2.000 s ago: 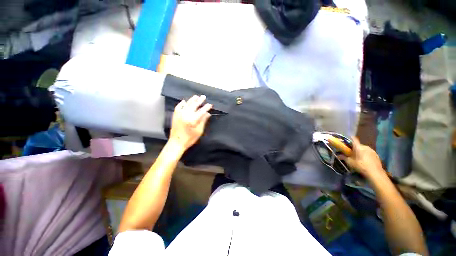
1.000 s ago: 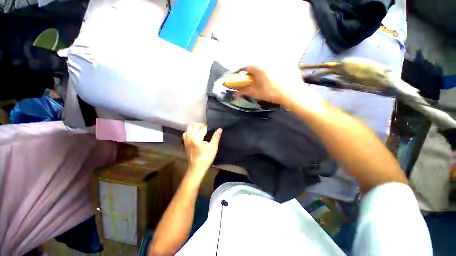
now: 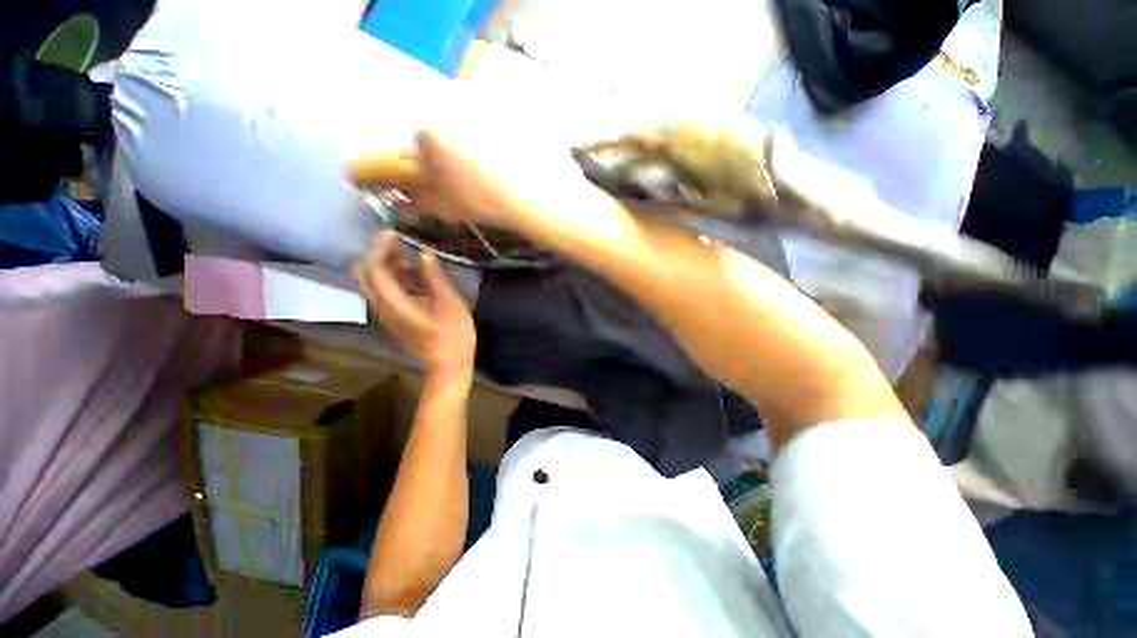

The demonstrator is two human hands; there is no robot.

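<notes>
A dark grey garment (image 3: pixel 586 330) lies over the padded board (image 3: pixel 237 150), partly hidden by my right forearm. My right hand (image 3: pixel 455 187) is shut on the orange handle of the steam iron (image 3: pixel 397 212), which is blurred at the garment's left end. My left hand (image 3: pixel 418 305) is at the board's near edge, just below the iron, with its fingers bent and apart. It is blurred, and I cannot tell whether it touches the cloth. The wrapped iron hose (image 3: pixel 711 168) runs off to the right behind my right forearm.
A blue box (image 3: pixel 430 31) and a black garment pile (image 3: pixel 860 50) are on the table's far side. A pink-and-white card (image 3: pixel 225 287) is below the board. A cardboard box (image 3: pixel 299 424) stands under the table, beside a pink cloth (image 3: pixel 100 399) at the lower left.
My right hand first brought the iron from the board's right end onto the garment, then farther left. My left hand has moved left and slightly up from the garment's near edge.
</notes>
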